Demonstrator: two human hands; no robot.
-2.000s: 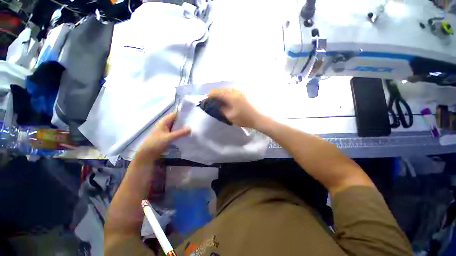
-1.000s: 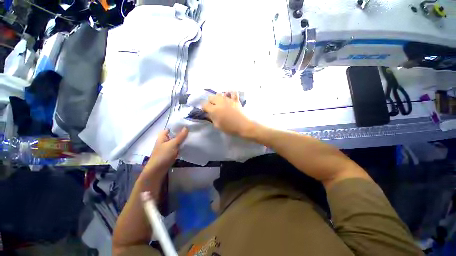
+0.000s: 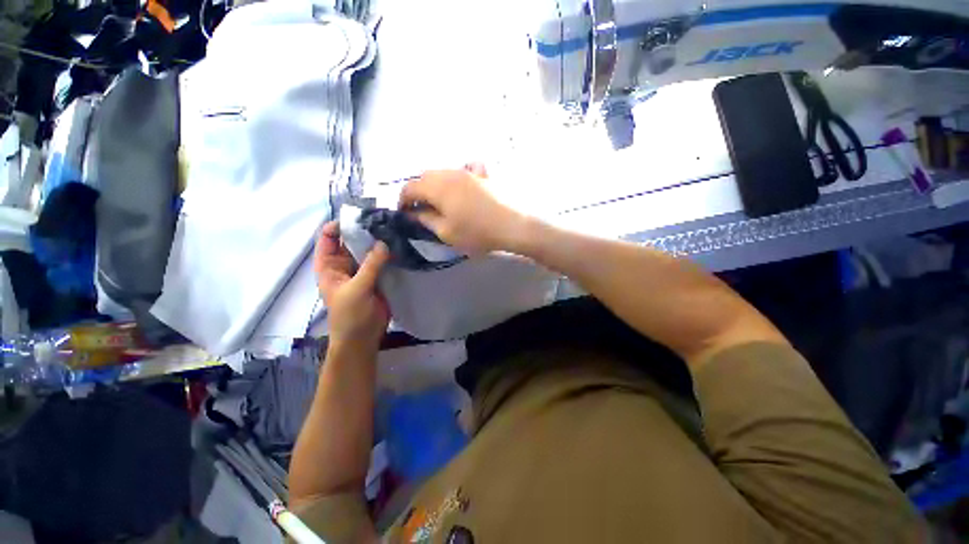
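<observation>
A light garment panel [image 3: 468,300] lies partly folded at the table's front edge. A dark grey fabric piece [image 3: 409,242] is bunched on its upper left part, between my hands. My left hand [image 3: 356,278] grips the panel's left edge, with the thumb beside the dark piece. My right hand [image 3: 459,213] holds the dark piece from above at its right side; its fingertips are partly hidden. The sewing machine [image 3: 733,45], white with a blue stripe, stands at upper right, away from the cloth.
A stack of pale panels [image 3: 255,159] lies left of my hands, with a grey cloth bundle [image 3: 138,181] beyond it. A black phone [image 3: 765,143], scissors [image 3: 834,138] and a purple-and-white item [image 3: 908,162] lie at right. A ruler [image 3: 776,231] runs along the front edge.
The view has shifted, so the machine sits higher in the picture. My left hand has risen to the panel's upper left edge. More of the dark piece now shows, bunched between my hands.
</observation>
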